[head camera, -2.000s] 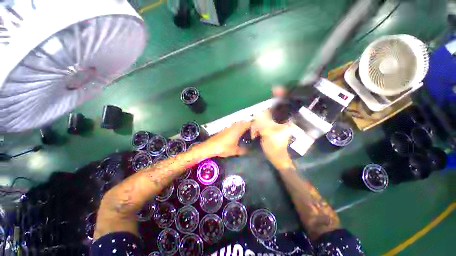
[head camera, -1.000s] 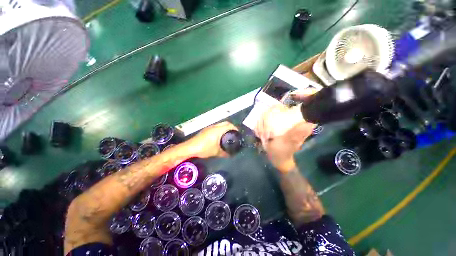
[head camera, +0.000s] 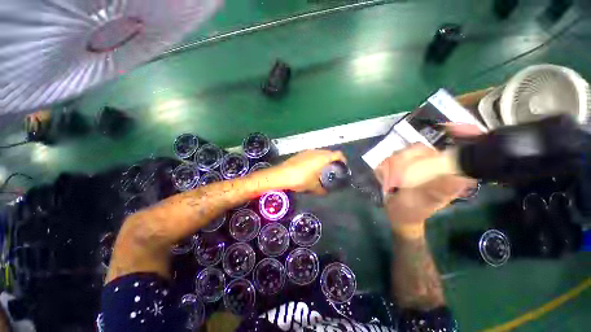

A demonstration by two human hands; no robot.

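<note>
My left hand (head camera: 317,170) is closed around a black cylindrical unit (head camera: 335,174), held end-up over the dark bench. My right hand (head camera: 421,185) grips the thick black power screwdriver (head camera: 518,150), which slants out to the right, blurred. Its tip is hidden by the hand. The white-and-black screw feeder (head camera: 395,144) is just beyond my right hand. Standing units with clear rims (head camera: 273,238) cluster beside and below my left forearm. One lit unit (head camera: 274,205) glows pink-red among them.
A large fan (head camera: 78,52) fills the upper left corner. A small white fan (head camera: 544,97) stands at the right. Black units (head camera: 277,79) lie on the green belt (head camera: 337,104) beyond the pale edge strip (head camera: 343,133). A separate unit (head camera: 494,247) stands at the lower right.
Since the earliest frame, my right hand has come away from my left with the screwdriver, which now slants right. The unit in my left hand shows end-up. The camera view has shifted too.
</note>
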